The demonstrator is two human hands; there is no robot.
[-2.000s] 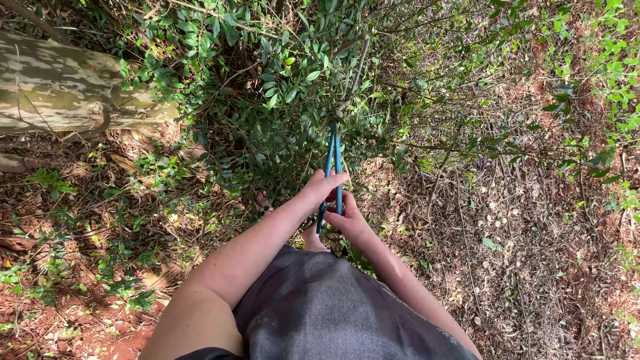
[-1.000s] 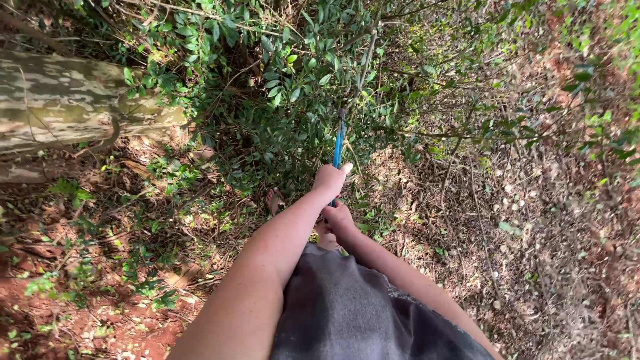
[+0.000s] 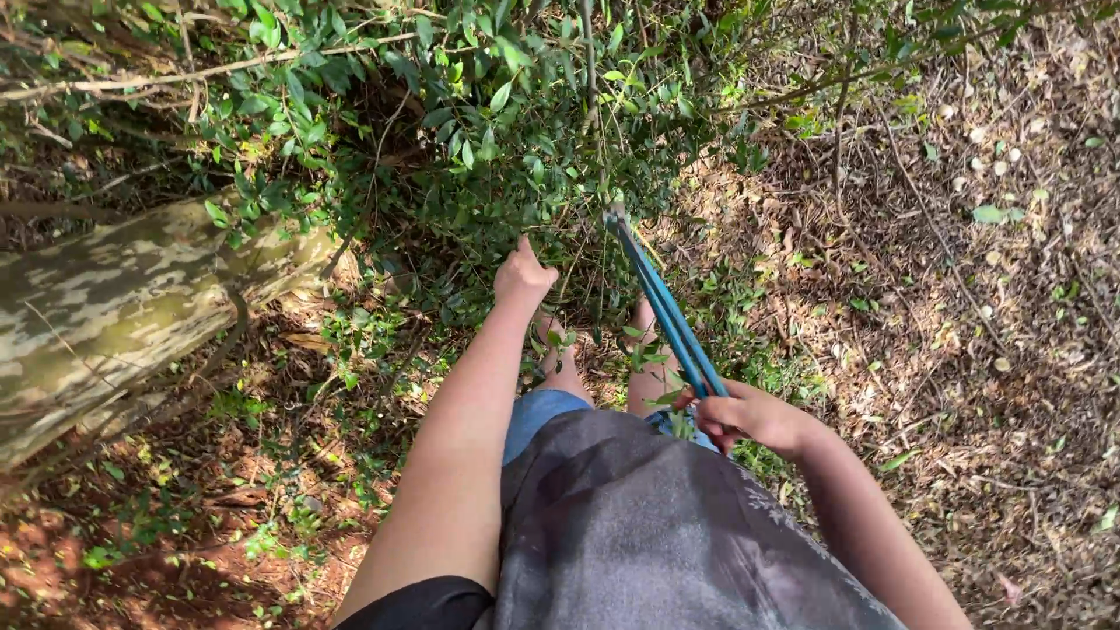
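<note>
My right hand [image 3: 744,416] is closed around the lower ends of the blue handles of a pair of loppers [image 3: 669,311]. The two handles lie close together and slant up and left, with the metal head beside a thin upright stem [image 3: 590,79]. My left hand [image 3: 523,278] is off the tool, raised at the lower edge of the leafy shrub [image 3: 472,149], one finger pointing up toward the leaves. Whether its fingers touch or hold a twig cannot be told. Small leafy twigs hang near my right hand.
A thick log with mottled bark [image 3: 114,306] lies at the left. A bare branch [image 3: 219,74] crosses the upper left. Leaf litter [image 3: 945,350] covers the ground at the right, reddish soil [image 3: 175,577] shows lower left. My bare legs [image 3: 564,372] stand below the shrub.
My left hand has let go of the loppers and moved left, up to the shrub. My right hand still holds the handles, which have swung to a slant with their lower ends to the right.
</note>
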